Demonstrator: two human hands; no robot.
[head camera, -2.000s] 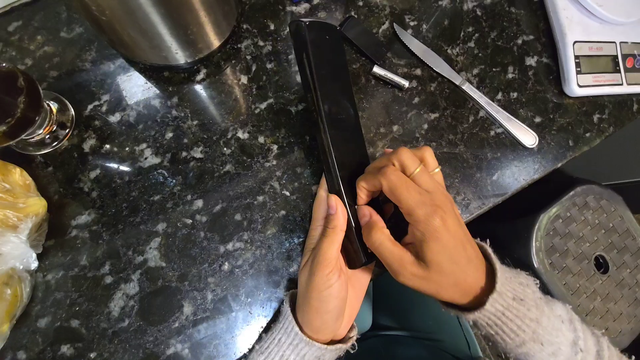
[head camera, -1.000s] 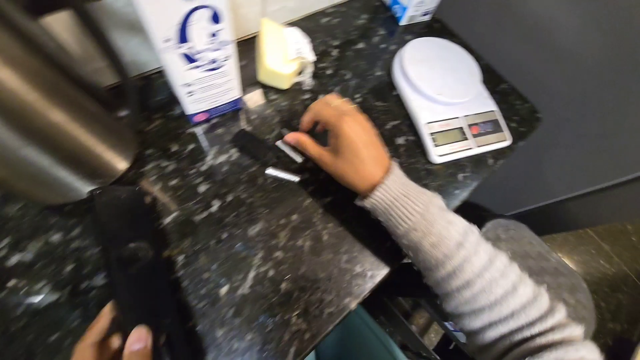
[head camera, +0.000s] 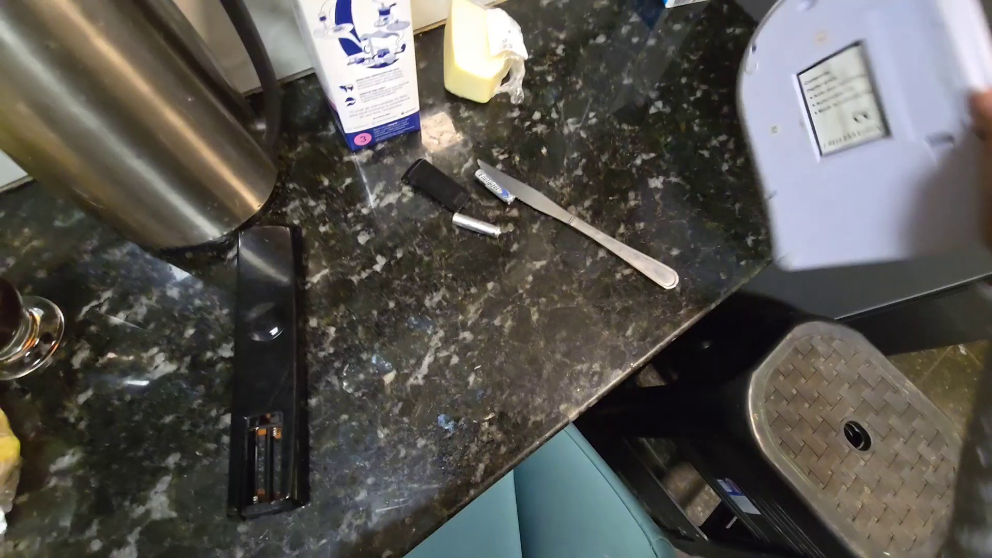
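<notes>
At the right edge, fingertips of one hand (head camera: 983, 116) grip the white kitchen scale (head camera: 829, 194), which is lifted and tilted with its underside showing; I take this as my right hand. My left hand is out of view. A black remote control (head camera: 267, 333) lies back side up on the granite worktop, its empty battery bay exposed. Its black battery cover (head camera: 436, 184) lies farther back, beside a silver battery (head camera: 477, 225) and a second battery (head camera: 494, 186). The second battery lies against the blade of a table knife (head camera: 593, 232).
A steel kettle (head camera: 147, 116) stands back left, near a white and blue carton (head camera: 372, 77) and a wrapped yellow block (head camera: 471, 58). A glass foot (head camera: 43, 337) is at the left. Below the worktop edge are a stool (head camera: 860, 434) and a teal seat (head camera: 573, 496).
The remote has left my left hand and lies on the worktop. The scale has been lifted off the worktop and turned underside out. A second battery now shows beside the knife. The view has shifted.
</notes>
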